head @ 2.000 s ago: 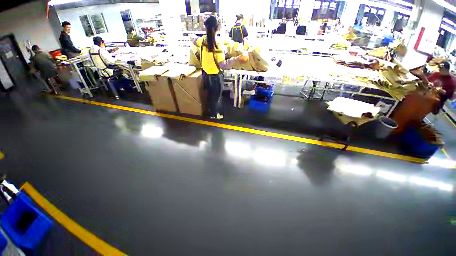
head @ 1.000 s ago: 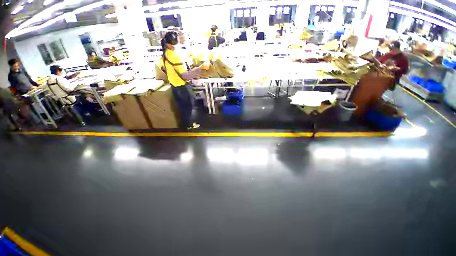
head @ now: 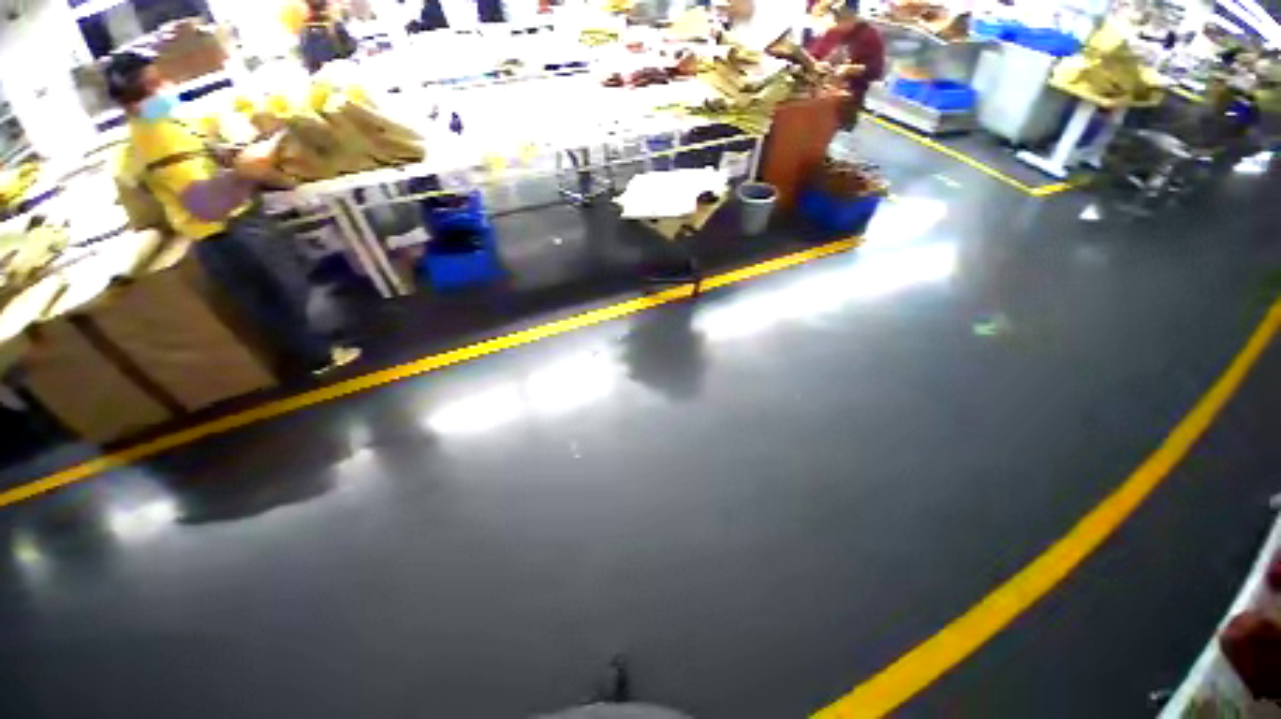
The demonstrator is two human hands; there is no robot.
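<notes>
Neither of my hands is in the picture. Nearest in front of me is the glossy dark grey floor [head: 646,520], with a yellow aisle line [head: 1012,583] curving up along the right. At the bottom right edge, part of a pale surface [head: 1201,691] shows with a dark red-brown thing [head: 1253,649] on it, cut off by the rim. A small grey rounded shape [head: 611,711] shows at the bottom edge; I cannot tell what it is.
A person in yellow [head: 197,183] stands at a long white table [head: 520,120] beside cardboard boxes [head: 176,344]. Blue bins [head: 461,264], a grey bucket [head: 756,208] and a low stand with pale sheets [head: 674,197] are beyond the far yellow line. Another person in dark red [head: 850,49] is behind.
The view has turned right and tilted. The person in yellow and the boxes moved to the left edge; the right yellow line and red-brown thing came in, and the blue bin at lower left left the view.
</notes>
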